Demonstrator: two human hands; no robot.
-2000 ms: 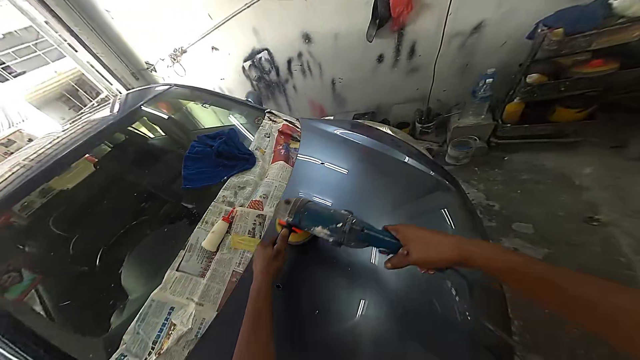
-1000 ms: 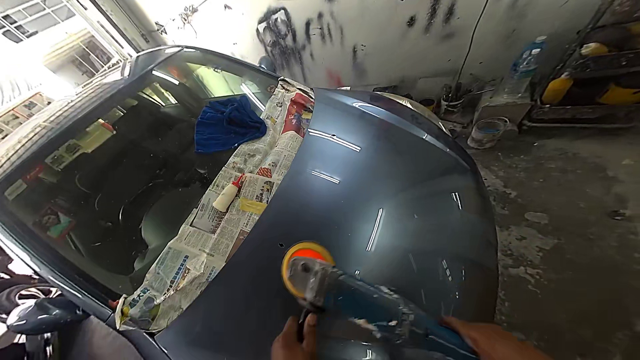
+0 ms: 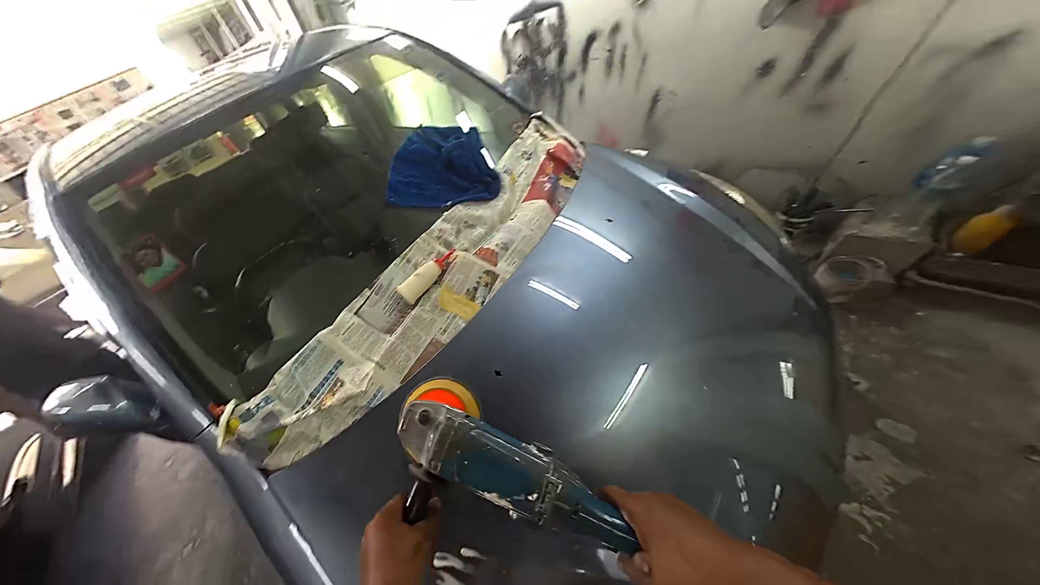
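Note:
My right hand [image 3: 670, 532] grips the rear body of a blue rotary polisher [image 3: 512, 475], low in the view. Around the black side handle of that tool, my left hand [image 3: 400, 540] is closed. The yellow and orange polishing pad [image 3: 445, 396] lies on the dark grey car hood [image 3: 682, 325], close to its windshield edge. Newspaper sheets [image 3: 357, 349] cover the strip between hood and windshield. On them rests a cream squeeze bottle [image 3: 421, 282] with a red cap, beside a piece of yellow tape [image 3: 459, 302]. A blue cloth [image 3: 443, 166] lies on the windshield.
A side mirror [image 3: 106, 404] juts out at the left. Beyond the hood stand a bucket [image 3: 853, 276], a block and a large plastic bottle [image 3: 955, 162] near a stained wall [image 3: 731, 89]. Concrete floor [image 3: 934, 382] lies to the right.
The polisher and both hands have moved along the hood, from near the newspaper's middle toward the near windshield corner. Both hands still hold the tool. The view has shifted too.

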